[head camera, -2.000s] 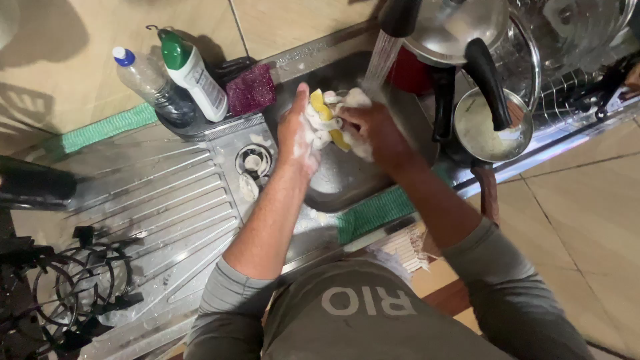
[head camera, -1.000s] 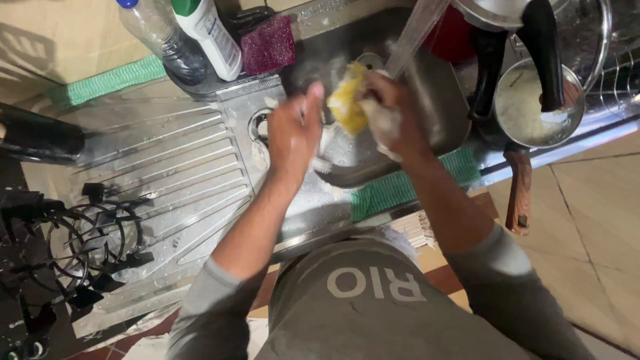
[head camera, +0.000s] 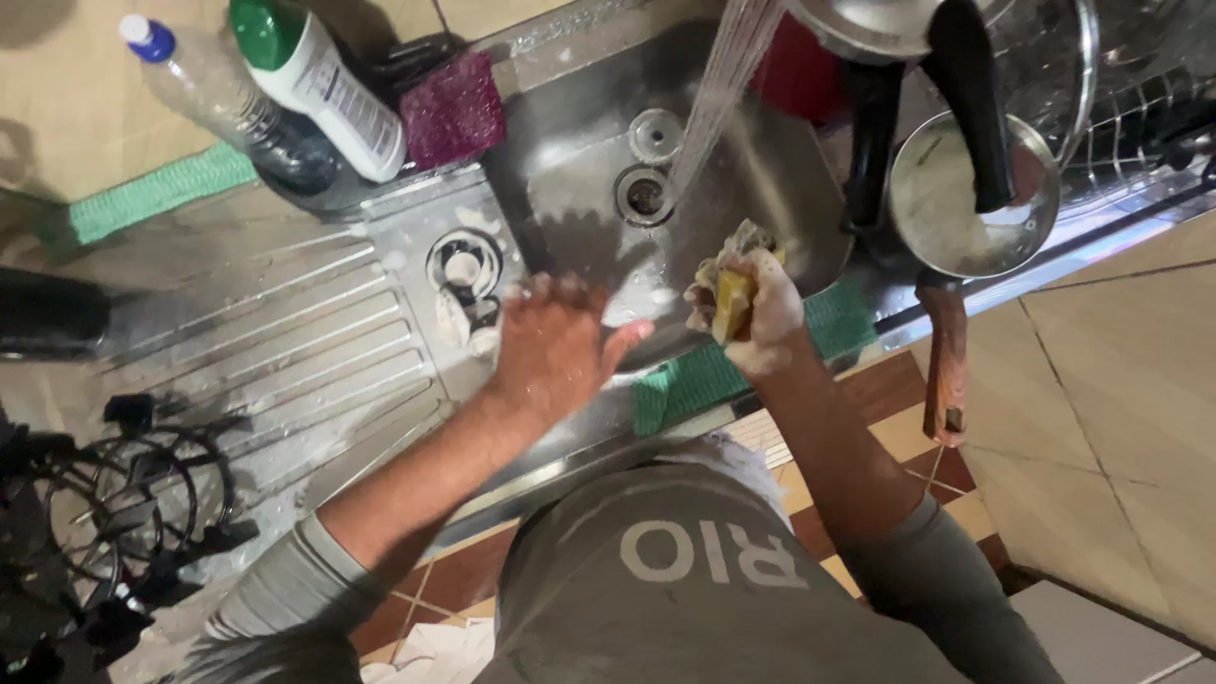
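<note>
My right hand (head camera: 768, 313), covered in suds, is closed around a yellow sponge (head camera: 733, 302) at the right front of the stainless steel sink (head camera: 579, 190). Over the sink's left front edge, my left hand (head camera: 560, 342) is spread and holds nothing, its thumb pointing right. Close to its fingertips, a round metal strainer or drain part (head camera: 464, 266) with white foam lies on the ledge. Water (head camera: 727, 85) streams down near the drain (head camera: 646, 197), behind my right hand.
A clear bottle (head camera: 209, 90), a white bottle with green cap (head camera: 328, 95) and a purple scouring pad (head camera: 451, 112) stand behind the ribbed drainboard (head camera: 285, 323). Pots (head camera: 978, 237) crowd the right side. Green cloth (head camera: 703, 380) lines the front edge. Black burner grates (head camera: 142, 503) are at left.
My hands, together at the sponge two seconds ago, are now apart. The left has moved left and opened out; the right keeps the sponge, now lower and nearer the sink's front edge.
</note>
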